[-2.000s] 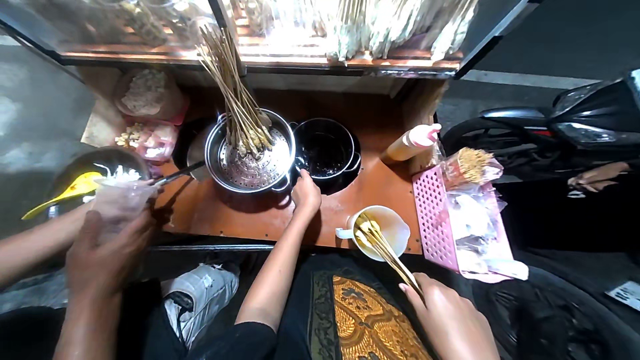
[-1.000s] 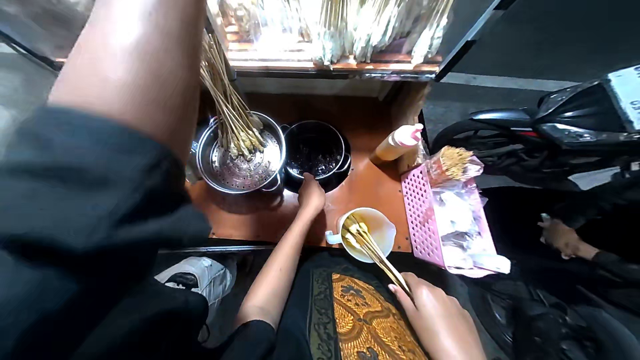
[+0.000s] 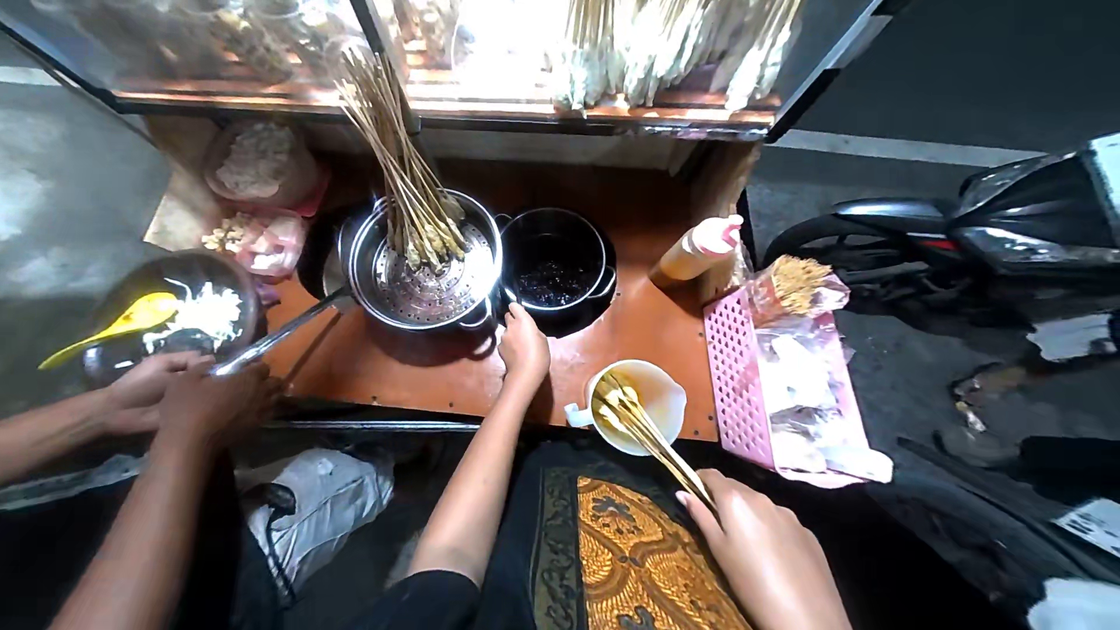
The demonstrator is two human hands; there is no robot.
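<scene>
My right hand (image 3: pixel 744 534) grips a bundle of skewers (image 3: pixel 652 437) whose food-covered ends rest inside a white plastic jug (image 3: pixel 669 407) with yellowish liquid. My left hand (image 3: pixel 523 346) is at the near side of a black pot (image 3: pixel 560 308) of dark liquid, by the steamer's right handle; its fingers are bent, and whether they grip a handle is unclear. Just left of that pot stands a metal steamer pot (image 3: pixel 367 302) with a perforated insert, where many skewers (image 3: pixel 398 166) lean upright.
At left, a co-worker's hands (image 3: pixel 206 394) are by a metal handle (image 3: pixel 280 339), near a dark bowl with white shreds and a yellow spoon (image 3: pixel 131 319). A squeeze bottle (image 3: pixel 696 252) and pink basket (image 3: pixel 735 385) stand right. Above is a glass case (image 3: pixel 525 109); a motorcycle (image 3: pixel 962 219) is beyond.
The co-worker's arm that crossed the left of the view has drawn back, and both their hands are now low by the metal handle. My hands stay about where they were.
</scene>
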